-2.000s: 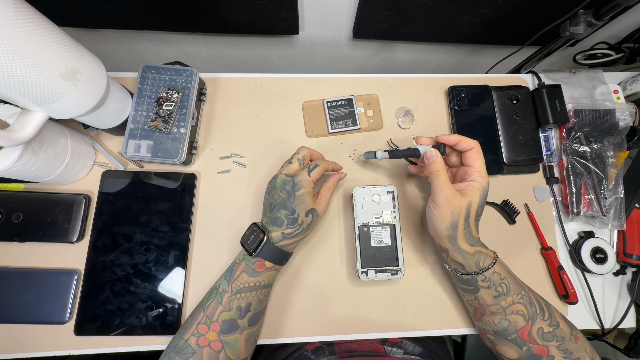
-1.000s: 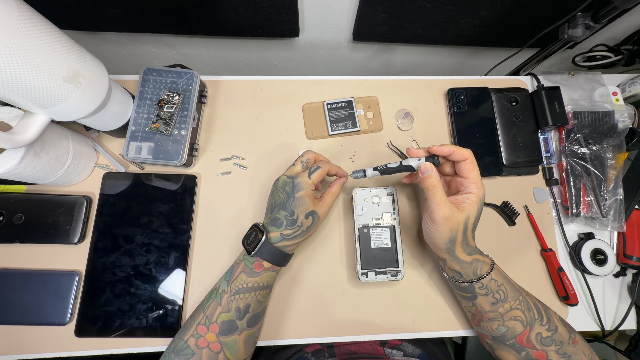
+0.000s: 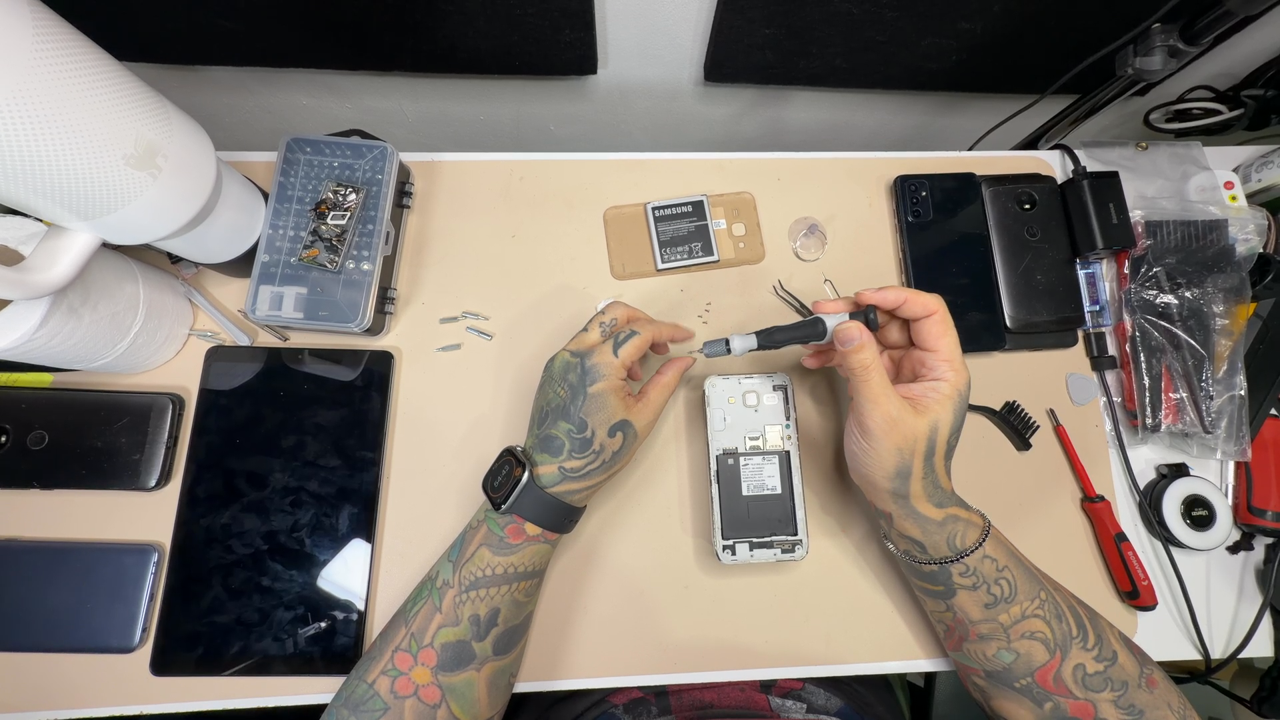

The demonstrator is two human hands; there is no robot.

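My right hand (image 3: pixel 905 385) grips a grey and black precision screwdriver (image 3: pixel 790 334), its tip pointing left. Thumb and forefinger of my left hand (image 3: pixel 600 400) are close around the tip; whether they touch it or pinch a small part cannot be told. Below the screwdriver lies a smartphone with its back cover off (image 3: pixel 757 500), its battery bay bare. Several tiny screws (image 3: pixel 706 314) rest just above the tool. Behind them a Samsung battery (image 3: pixel 684 232) lies on a gold back cover (image 3: pixel 620 242), beside a small clear disc (image 3: pixel 808 239). Black tweezers (image 3: pixel 790 299) are partly behind my right hand.
Several screwdriver bits (image 3: pixel 478 332) lie left of my left hand, near a clear-lidded case (image 3: pixel 325 235) and a tablet (image 3: pixel 275 510). At right are a black brush (image 3: pixel 1015 424), a red screwdriver (image 3: pixel 1115 540), a guitar-pick-shaped tool (image 3: pixel 1081 389), two dark phones (image 3: pixel 950 262) and cables.
Over the two seconds the screwdriver has moved from beside the tiny screws down and left to my left fingertips. My left hand has stayed nearly in place.
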